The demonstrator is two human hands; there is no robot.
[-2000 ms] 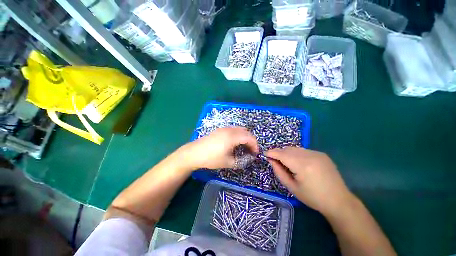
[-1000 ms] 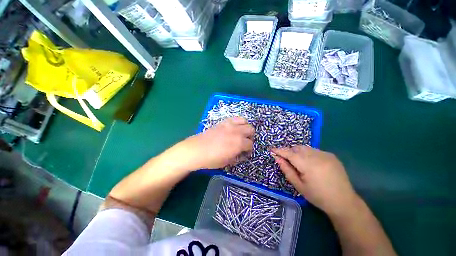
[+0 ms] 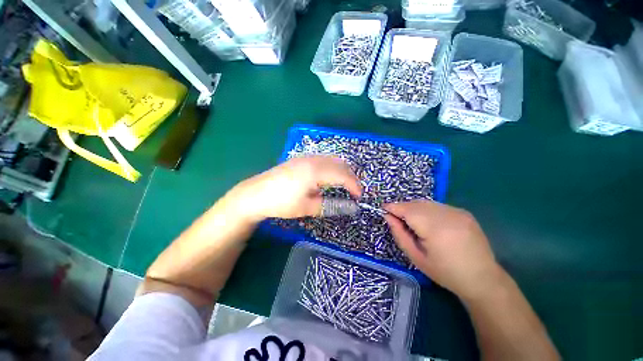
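Observation:
A shallow blue tray (image 3: 443,176) is heaped with short shiny metal pieces (image 3: 395,169), with thinner pale pins (image 3: 316,147) at its far left. My left hand (image 3: 299,189) is over the tray's left half, its fingers curled around a grey bundle of metal parts (image 3: 340,205). My right hand (image 3: 437,236) is over the tray's right half, with a thin silver pin (image 3: 371,208) between its fingertips. The pin's other end meets the fingers and bundle of my left hand; the exact contact is too small to tell.
A clear tub of long metal pins (image 3: 349,296) sits between the tray and my body. Three clear bins (image 3: 409,109) stand beyond the tray. Stacked clear boxes (image 3: 264,53) are at the upper left beside a metal post (image 3: 169,53). A yellow bag (image 3: 106,95) and a dark flat object (image 3: 176,141) lie left.
My left hand has turned, so the grey bundle, hidden a second ago, shows again. The pin now spans the gap between both hands. The camera view has shifted slightly.

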